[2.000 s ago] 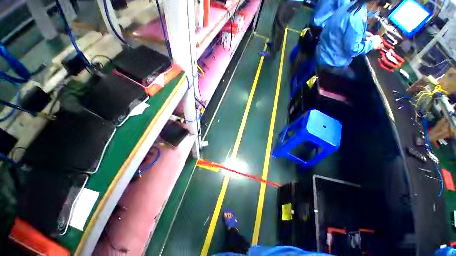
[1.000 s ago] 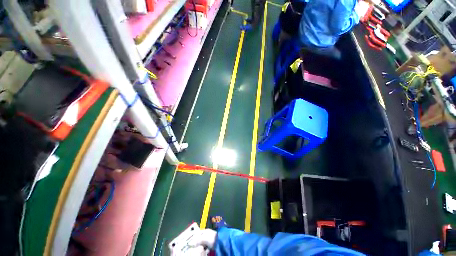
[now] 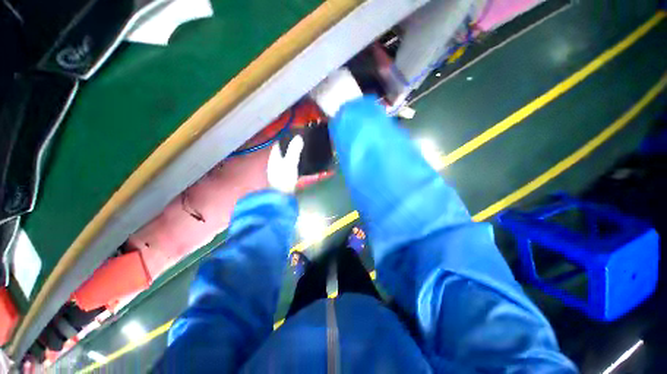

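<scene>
A black flat unit (image 3: 317, 150) lies tilted at the lower pink shelf, below the rack's pale front edge, with orange-red pieces (image 3: 308, 112) beside it. My left hand (image 3: 284, 164), in a white glove, is at the unit's left edge with its fingers apart; a firm hold does not show. My right hand (image 3: 338, 91), also white-gloved, is blurred and reaches beyond the unit by the shelf edge. Its fingertips are hidden, so I cannot tell whether it holds something.
Black units (image 3: 73, 51) and white sheets (image 3: 172, 18) lie on the green upper shelf (image 3: 153, 95). An orange-red piece (image 3: 113, 281) lies on the lower shelf at left. A rack post (image 3: 428, 51) stands beyond my right hand. A blue stool (image 3: 622, 263) is at right.
My view has turned down toward the rack. My left hand has come into view. My right hand, earlier on a white-faced unit over the aisle, has moved to the lower shelf; that white face no longer shows.
</scene>
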